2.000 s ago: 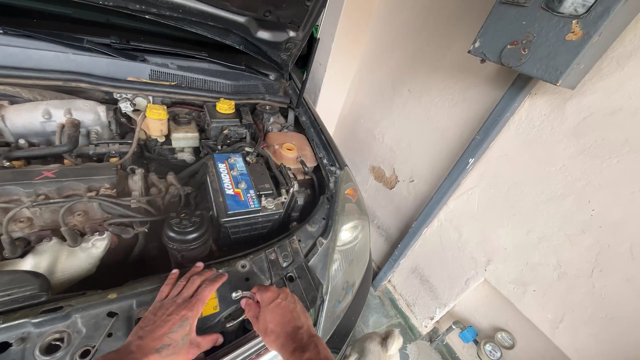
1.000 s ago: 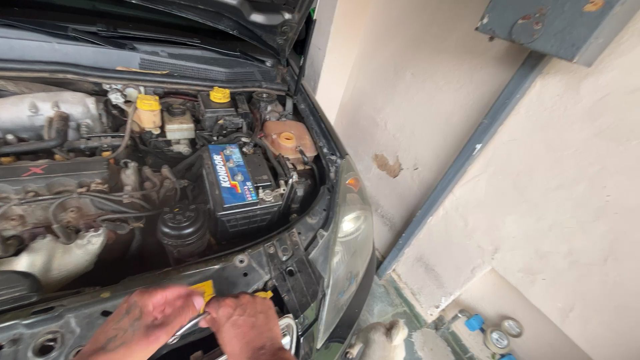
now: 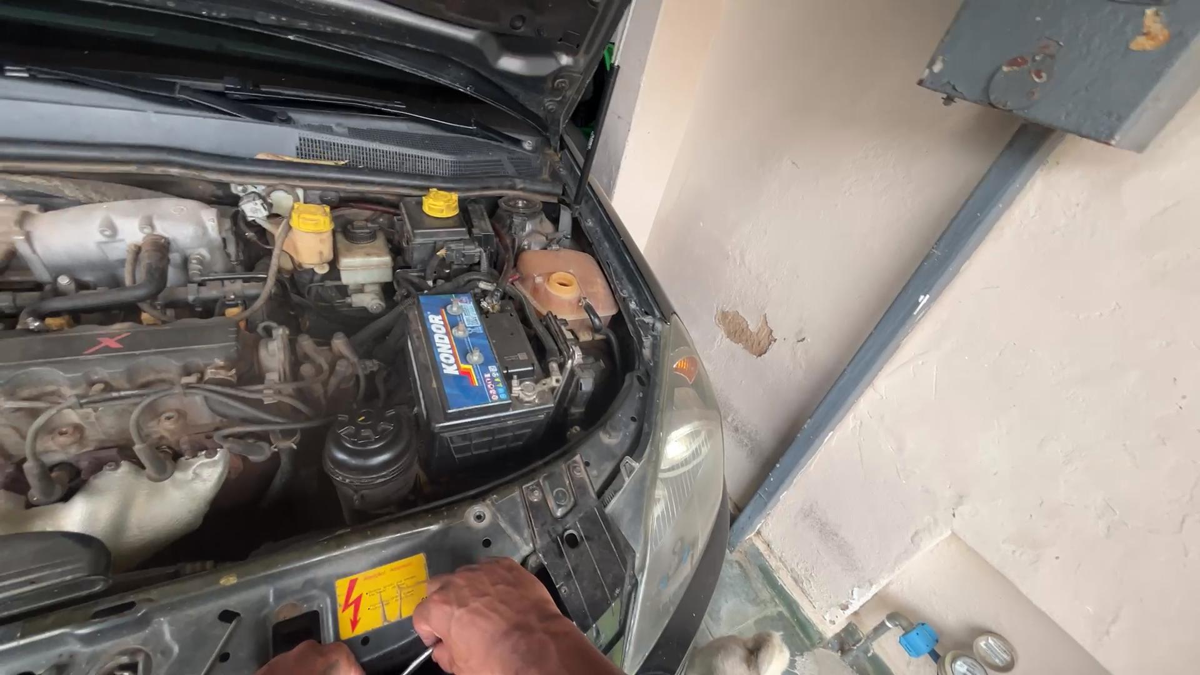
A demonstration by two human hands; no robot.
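Note:
My right hand is closed on a shiny metal hand tool, mostly hidden, at the front crossmember of a car. Just left of it is a yellow warning sticker. At the bottom edge, my left hand shows only its upper part, so its fingers and anything in them cannot be made out. Behind the crossmember lie the car battery with a blue label and a black round reservoir. The headlight stands to the right of my right hand.
The engine fills the left, under the raised hood. A brown coolant tank with an uncapped neck sits behind the battery. Close to the right fender are a wall and a grey metal box. Water meters stand low at right.
My left hand lay spread on the crossmember two seconds ago, then came close to my right hand, and is now lower, largely out of view. The right hand stays closed near the sticker.

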